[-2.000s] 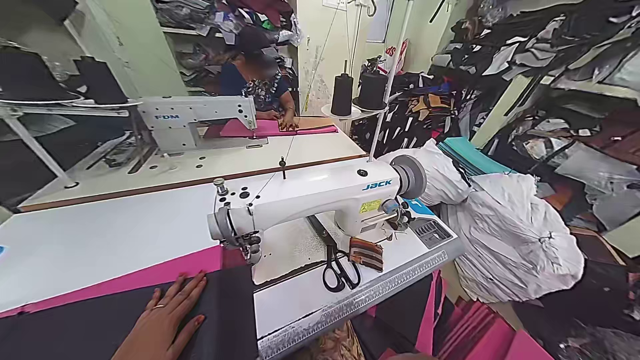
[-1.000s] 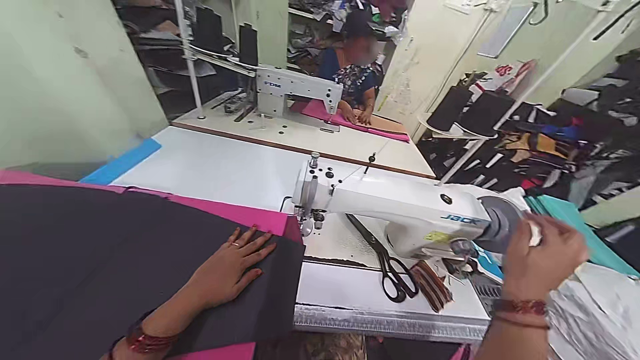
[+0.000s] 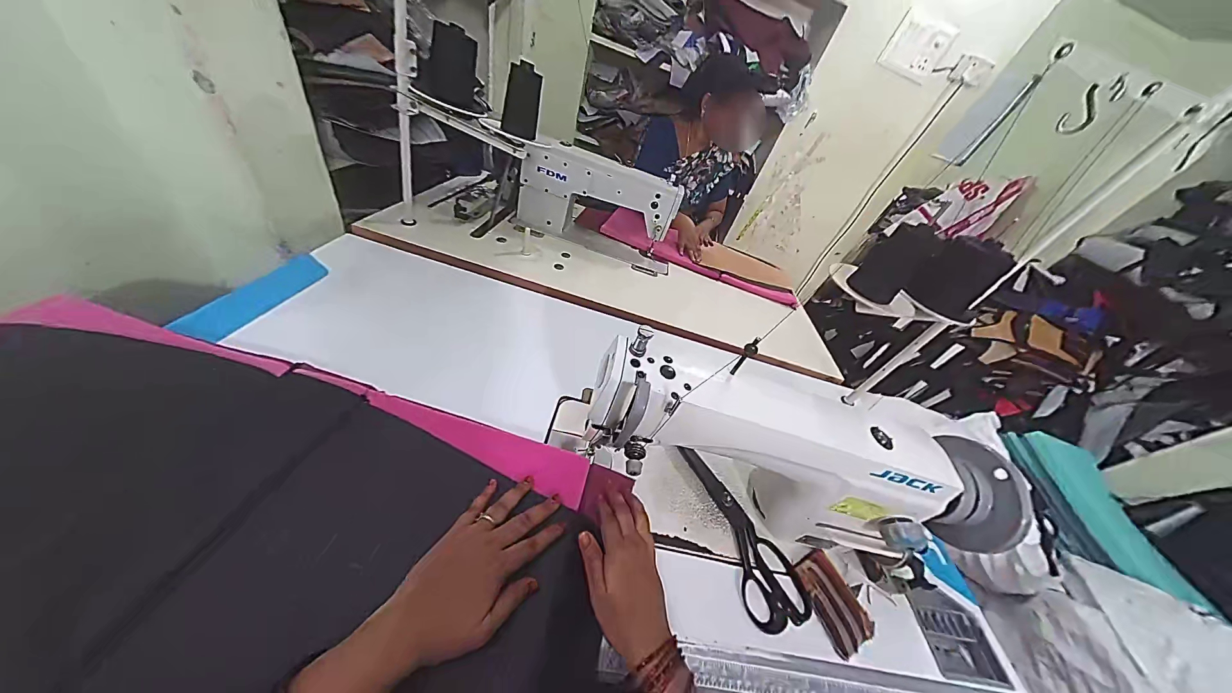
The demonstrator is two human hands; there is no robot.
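Note:
Dark fabric (image 3: 260, 500) with a pink layer (image 3: 481, 438) showing along its far edge spreads over the near left of the table. My left hand (image 3: 486, 558) lies flat on the dark fabric, fingers spread and pointing at the needle area. Beside it, my right hand (image 3: 626, 577) presses on the fabric's right edge, its fingertips on a small maroon piece (image 3: 608, 489) just below the needle. The white Jack sewing machine (image 3: 799, 433) stands with its head directly beyond my fingertips. Black-handled scissors (image 3: 746, 544) rest under the machine arm, right of my right hand.
A striped brown cloth piece (image 3: 835, 602) lies beside the scissors. A metal ruler strip (image 3: 789, 674) runs along the front edge. Across the table, a person (image 3: 703, 164) works pink fabric at an FDM sewing machine (image 3: 597, 192). Black thread cones (image 3: 929, 269) stand behind at the right.
My right hand has come from near the handwheel down to the fabric beside the needle. My left hand stays on the dark fabric, which now reaches the needle area.

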